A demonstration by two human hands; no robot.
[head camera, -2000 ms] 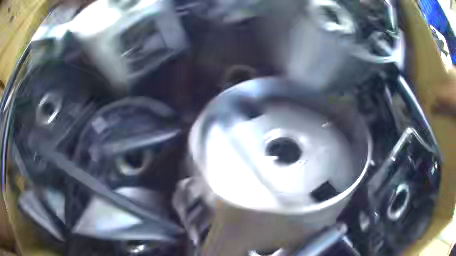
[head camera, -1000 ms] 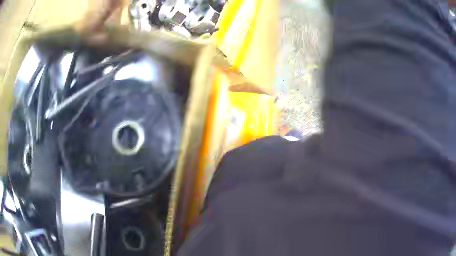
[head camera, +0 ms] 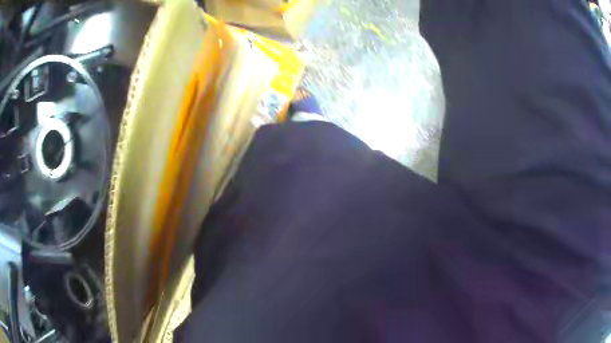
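Observation:
An open cardboard carton (head camera: 164,181) stands at the left, cut off by the picture's left edge. Its raw corrugated edge faces up, and orange packing tape (head camera: 179,141) runs down its side. Inside lie black and silver assemblies (head camera: 84,157), one a large round black disc with a bright ring hub. Neither of my hands is in the picture. Dark clothing over my legs (head camera: 375,234) fills the middle and right, close against the carton's side.
Grey floor (head camera: 375,74) shows at the top middle, with glare on it. Another piece of brown cardboard (head camera: 251,13) is at the top, beyond the carton. A small part of a shoe (head camera: 305,107) shows beyond my knee.
The carton and its round disc have shifted left in view, and my legs fill more of the picture. The blurred fingers at the carton's far edge are out of view.

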